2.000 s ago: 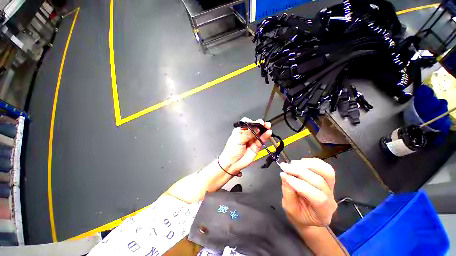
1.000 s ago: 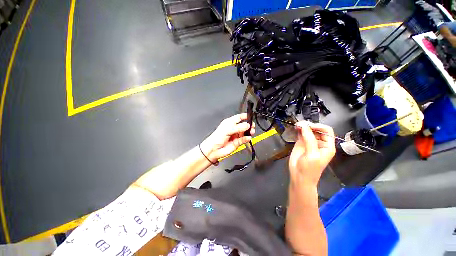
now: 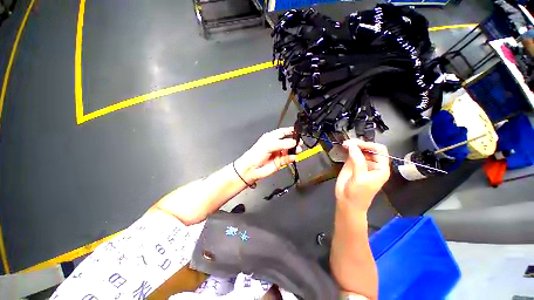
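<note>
My left hand holds a narrow black strap between thumb and fingers; its short end dangles below with small metal glints. My right hand pinches a long thin rod, whose pale rear part points right across the bottle. The rod's front end points at the strap in my left hand; whether it touches cannot be told. A large black strap pile with silver fittings lies on the table behind my hands. A dark round bottle with a white label stands right of my right hand.
A tub with blue cloth, a tan stick and a yellow lump are beyond the bottle. A blue bin is at lower right. Metal shelving stands at the back. A grey apron covers my lap.
Since two seconds ago my right hand has turned, so the rod now points left towards the strap, and the strap end hangs down. In the last second the hands have barely moved.
</note>
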